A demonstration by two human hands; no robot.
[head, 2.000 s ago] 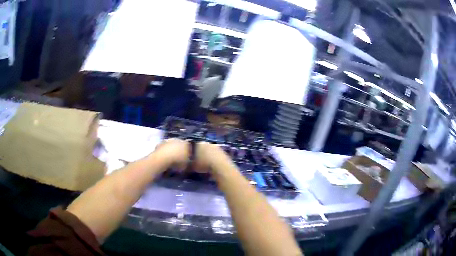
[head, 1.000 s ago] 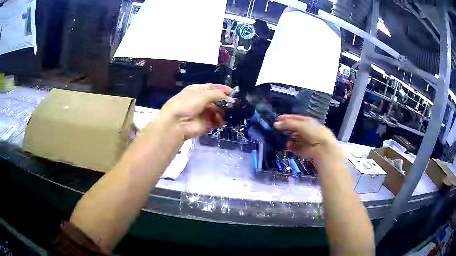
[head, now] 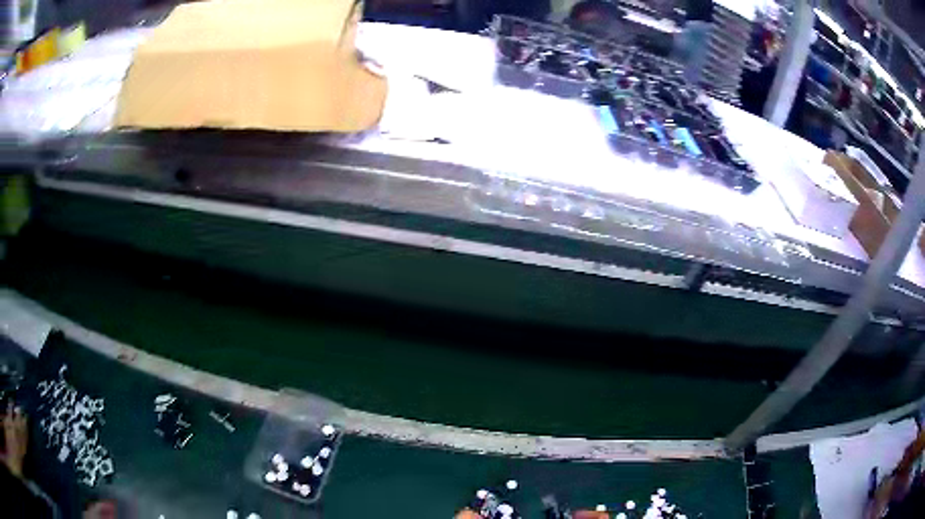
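Only a sliver of my left hand point(head: 468, 514) and of my right hand point(head: 590, 515) shows at the bottom edge; the rest is cut off. A small dark thing point(head: 552, 505), blurred, lies between them; whether either hand holds it cannot be told. Small white discs point(head: 659, 505) lie loose right of my right hand, and others point(head: 495, 499) lie by my left hand. A shallow clear box point(head: 266, 446) with white discs in it stands on the green bench to the left.
A green conveyor point(head: 436, 350) with pale edges crosses beyond the bench. On the shelf above are a brown carton point(head: 243, 71) and a clear tray of dark parts with blue pieces point(head: 649, 106). White parts point(head: 76, 426) and another person's hand point(head: 14, 438) are at far left. A metal post point(head: 827, 350) stands right.
The view has tipped down from the shelf to the bench. My hands have left the tray on the shelf and are now at the bottom edge. The tray stays up there, showing dark and blue parts.
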